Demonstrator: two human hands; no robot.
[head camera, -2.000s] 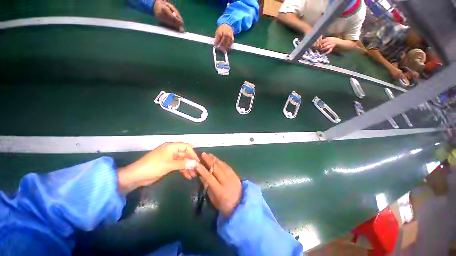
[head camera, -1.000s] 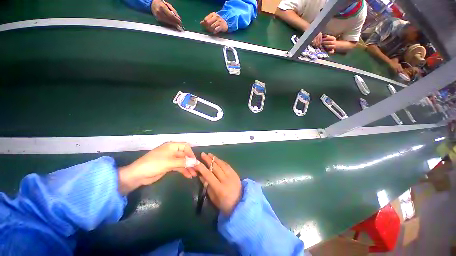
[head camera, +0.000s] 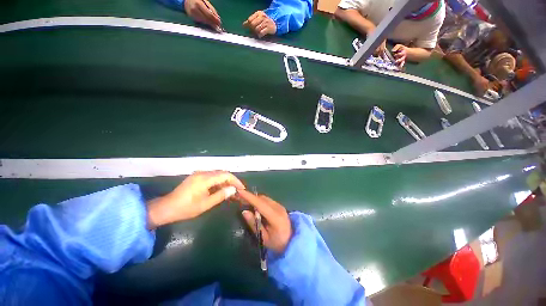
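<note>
My left hand (head camera: 200, 194) and my right hand (head camera: 270, 220) meet at the fingertips over the near green bench. A small whitish spot (head camera: 230, 191) shows at my left thumb; I cannot tell whether it is a part or the thumbnail. My right hand holds a slim dark and metallic tool, perhaps tweezers (head camera: 262, 248), its back end pointing toward me. Beyond the rail, a white oval frame unit with a blue patch (head camera: 261, 124) lies on the green conveyor belt (head camera: 149, 119).
A white-grey guide rail (head camera: 197, 165) runs between belt and bench. More frame units (head camera: 324, 113) lie along the belt. A grey metal beam (head camera: 473, 119) slants across the right. People work across the belt, one in blue sleeves (head camera: 291, 15). A red object (head camera: 458, 275) stands lower right.
The frame units have moved right along the belt. The tool in my right hand has turned and shows more of its length. A person's hand across the belt has let go of a unit.
</note>
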